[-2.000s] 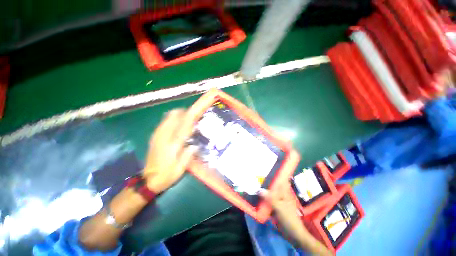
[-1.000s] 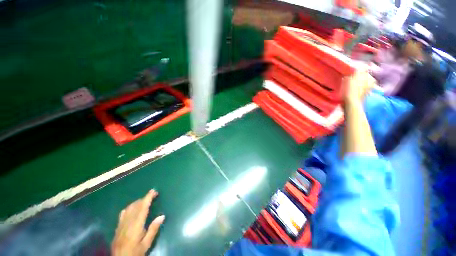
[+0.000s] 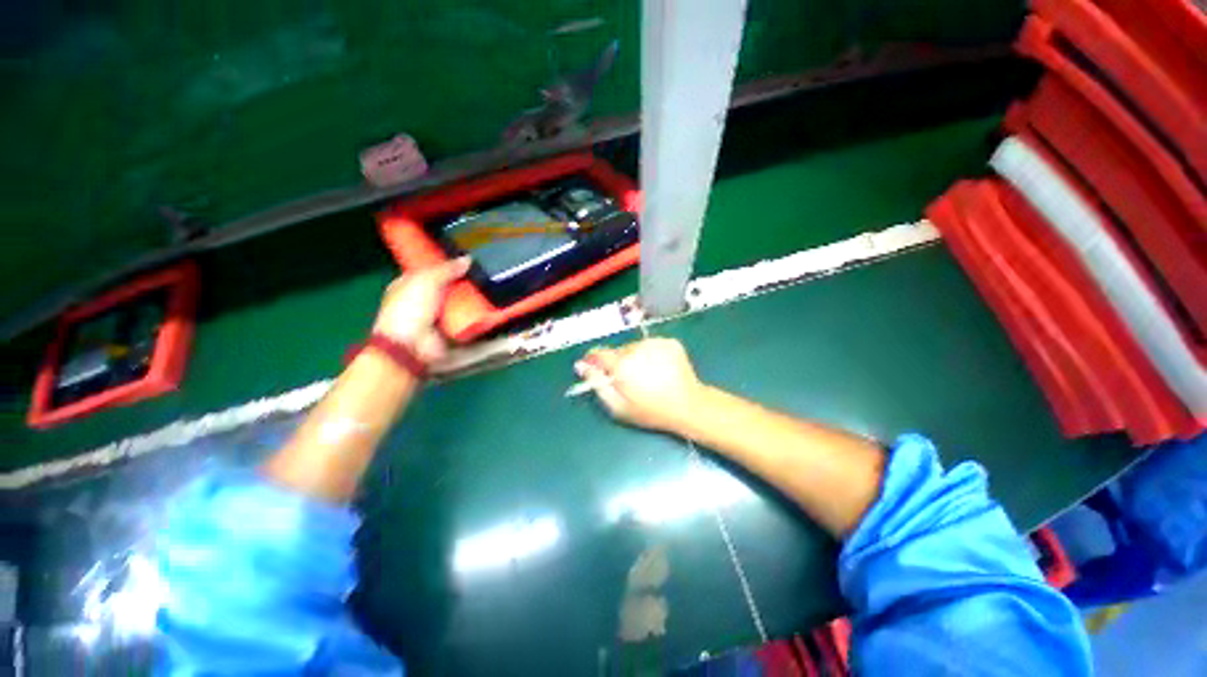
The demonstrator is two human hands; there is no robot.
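Note:
A tablet [image 3: 536, 238] lies in a red foam tray [image 3: 510, 314] on the green belt, beyond the chipped white rail and just left of the grey post. My left hand [image 3: 418, 314], with a dark red wrist strap, grips the tray's near left corner. My right hand [image 3: 646, 382] is over the bench just in front of the rail. Its fingers are closed around a slim cream-white pointed tool [image 3: 589, 385], whose tip points left. The rest of the tool is hidden in the hand.
Another tablet in a red tray [image 3: 175, 340] lies on the belt at left. The grey post [image 3: 684, 159] stands at the rail [image 3: 821, 261]. Stacked red trays [image 3: 1019, 304] rise at far right. Shiny plastic [image 3: 126, 595] lies lower left. Red trays show partly at the bottom edge.
My left hand has moved from over the bench to the belt tray and taken hold of it. My right hand has left the stacked trays and come back beside the rail. The view has shifted.

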